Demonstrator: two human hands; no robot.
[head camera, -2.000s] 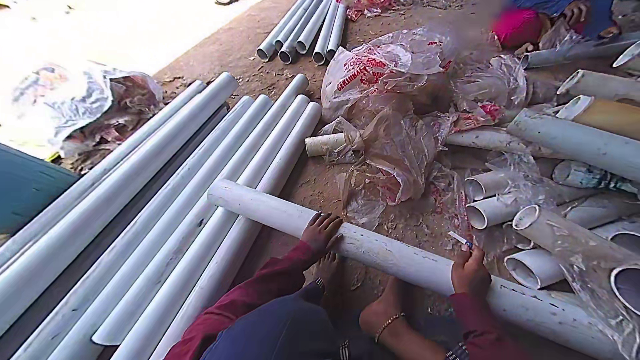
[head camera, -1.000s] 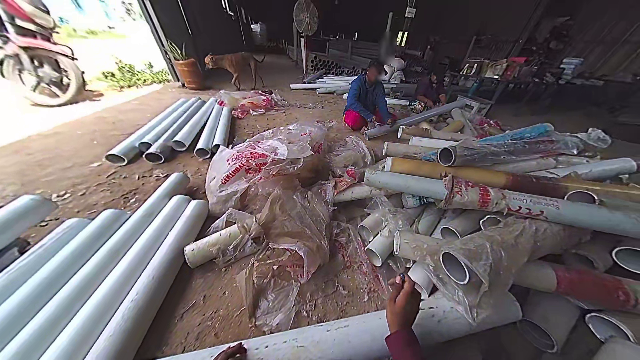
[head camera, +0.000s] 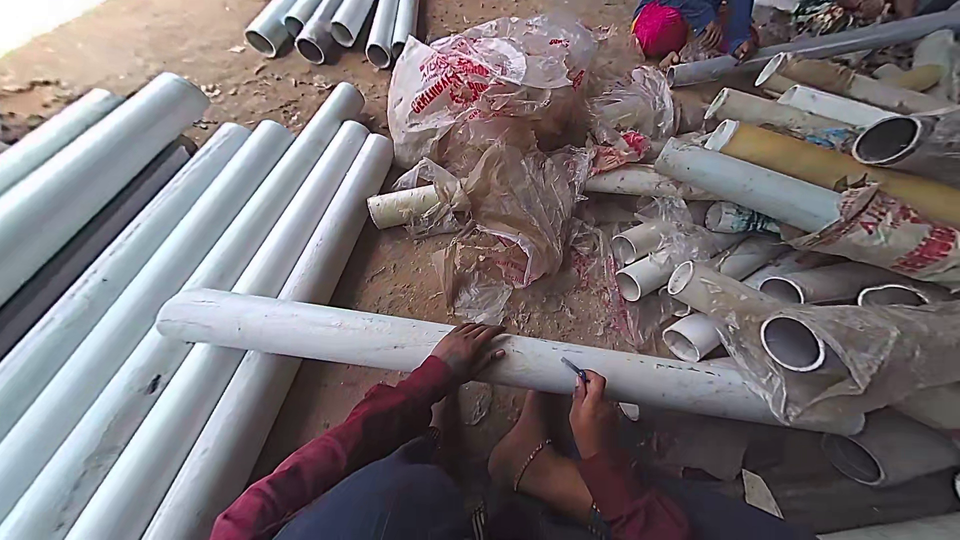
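Observation:
A long white plastic pipe (head camera: 337, 334) lies crosswise in front of me, its left end over a row of similar pipes. My left hand (head camera: 469, 350) rests on top of it near its middle, fingers spread over the surface. To the right, my right hand (head camera: 592, 409) grips a small thin blade-like tool (head camera: 573, 368), whose tip is at the pipe's near side. What the tool's handle looks like is hidden in the fingers. Dark marks run along the pipe's right part.
White pipes (head camera: 240, 247) lie side by side at left. Crumpled plastic bags (head camera: 517, 202) are beyond the pipe. A heap of mixed pipes (head camera: 750, 184), some wrapped in plastic, fills the right. Further pipes (head camera: 349, 21) and a person's hands (head camera: 712, 34) are at the top.
The view tipped up a second ago and is down again. Compared with two seconds ago, my left hand is farther from the pipe's left end, and my right hand is closer to my left.

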